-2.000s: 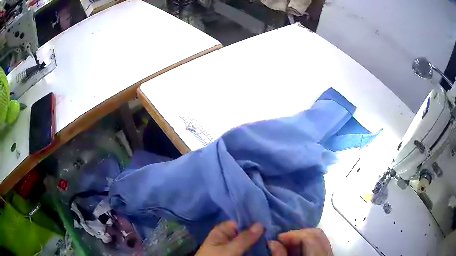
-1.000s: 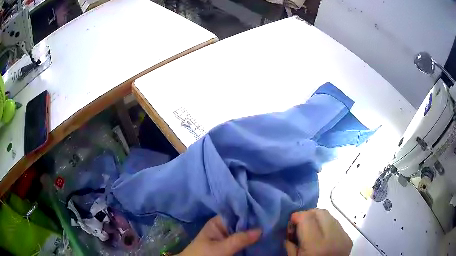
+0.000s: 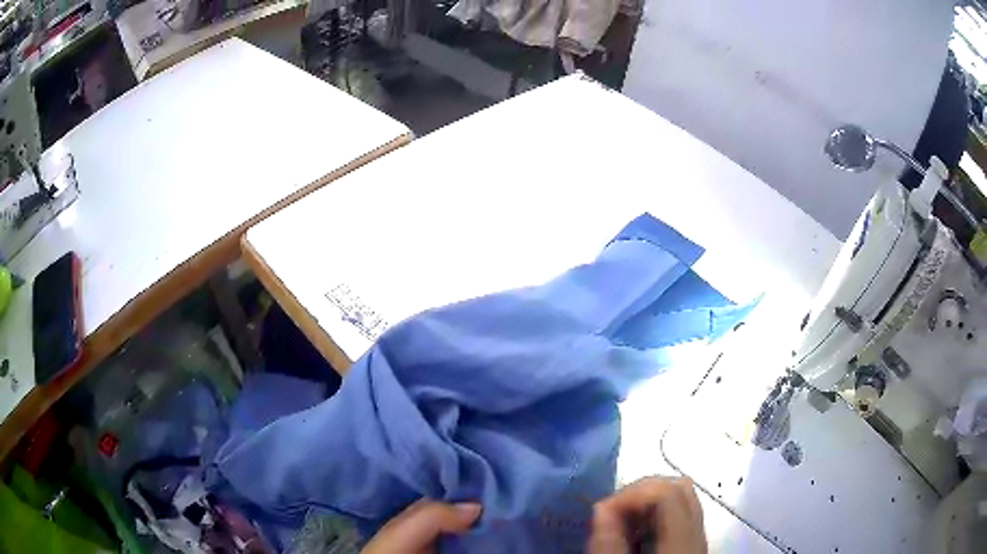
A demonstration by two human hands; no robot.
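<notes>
The blue garment point(image 3: 487, 400) lies bunched across the white table and hangs over its near left edge. Its narrow end with a folded band point(image 3: 660, 243) points to the far right, with a lighter blue flap beside it. My left hand point(image 3: 422, 527) is at the bottom edge of the view, partly cut off, gripping the cloth between thumb and fingers. My right hand point(image 3: 649, 517) is curled just right of the cloth, blurred and cut off at the bottom; what it holds cannot be made out.
The white sewing machine point(image 3: 855, 292) stands at the right, with its bed point(image 3: 801, 476) below and a small lamp point(image 3: 850, 147) above. A neighbouring white table point(image 3: 216, 141) holds a dark phone point(image 3: 57, 316). Plastic bags and scraps point(image 3: 179, 503) lie below at the left.
The view has turned, so the table and machine sit further left and lower. The garment keeps nearly the same shape. My right hand has moved away from my left hand and off the cloth.
</notes>
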